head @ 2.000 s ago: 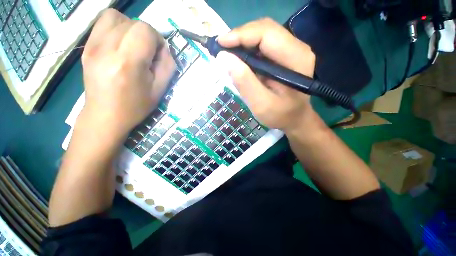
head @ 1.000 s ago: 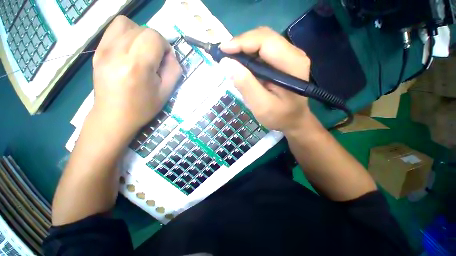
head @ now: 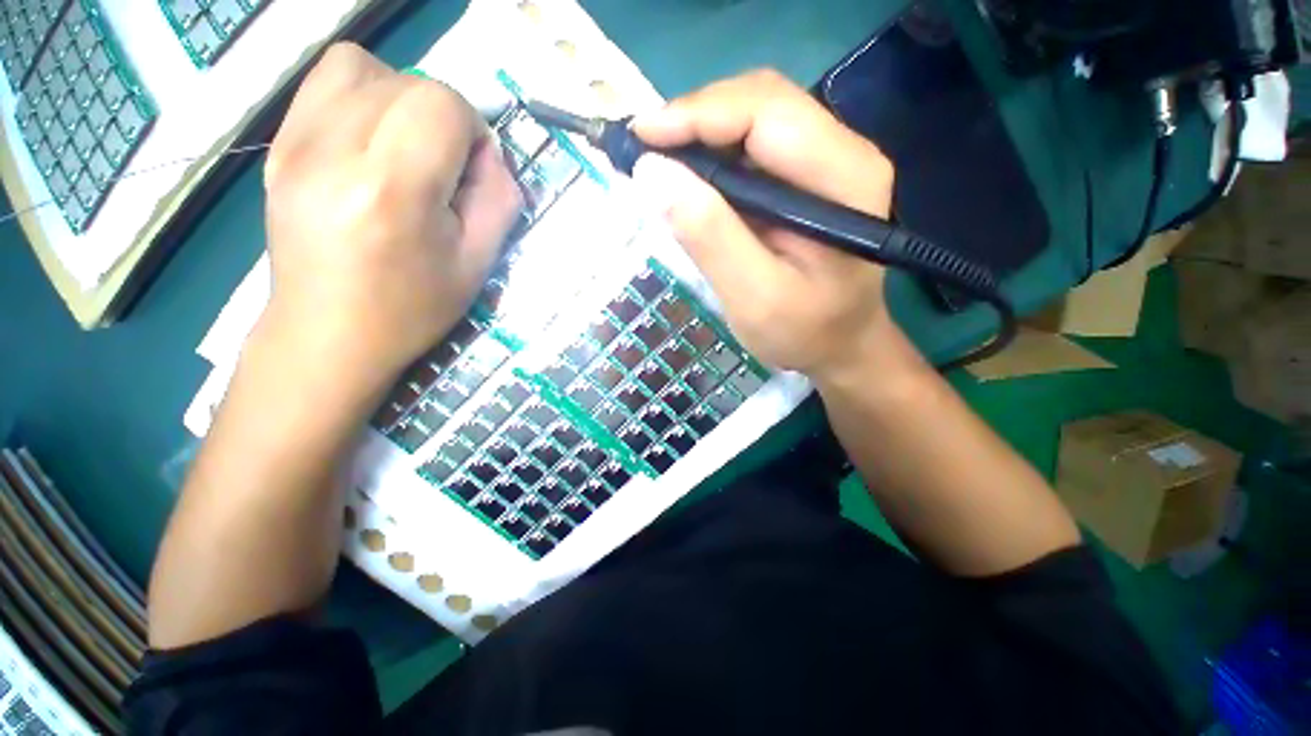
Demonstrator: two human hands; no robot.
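My right hand (head: 784,216) holds a black soldering iron (head: 805,213) like a pen. Its metal tip points left at the upper end of a PCB panel, near my left fingers. My left hand (head: 381,209) is a closed fist over the panel's upper left; a thin solder wire (head: 187,160) runs into it from the left. The fingertips of my left hand are hidden. The PCB panels (head: 582,417), grids of small dark cells with green edge strips, lie on a white tray (head: 719,431) with round tan holes along its lower left edge. Whether the tip touches a board cannot be told.
A second white tray (head: 144,216) with panels lies at upper left. Layered brown boards (head: 72,561) are at lower left. A black phone-like rectangle (head: 942,158) lies right of my right hand. A black box (head: 1136,36) with cables is at upper right. A cardboard box (head: 1147,486) stands on the floor.
Since two seconds ago, my left fist has shifted slightly right and down, and the iron tip slightly right and down. Over the last second both hands have barely moved. Both grips stay the same.
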